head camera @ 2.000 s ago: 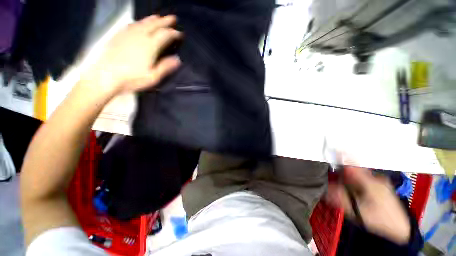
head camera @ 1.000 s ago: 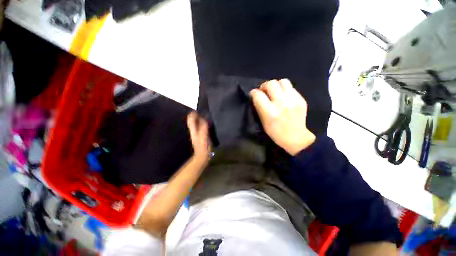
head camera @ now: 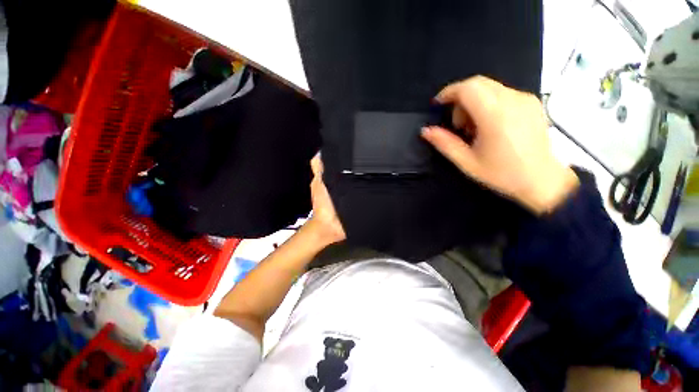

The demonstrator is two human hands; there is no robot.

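The black garment panel lies over the white table and overhangs my lap. A smoother dark rectangular patch shows on it, with a thin pale-edged slit along its lower side. My right hand is on the panel at the patch's right side, thumb and index finger apart, with no cloth seen pinched. My left hand is at the panel's lower left edge, its fingers mostly hidden under the cloth, so its grip cannot be told.
A red basket with dark cloth stands left of my lap. Black-handled shears and narrow dark blue snips lie at the right. The sewing machine head is at the upper right. Part of another red basket shows beside my lap.
The panel now lies flatter, with the patch and slit exposed. My right hand has shifted right and its thumb and finger have spread. My left hand has slipped under the panel's edge.
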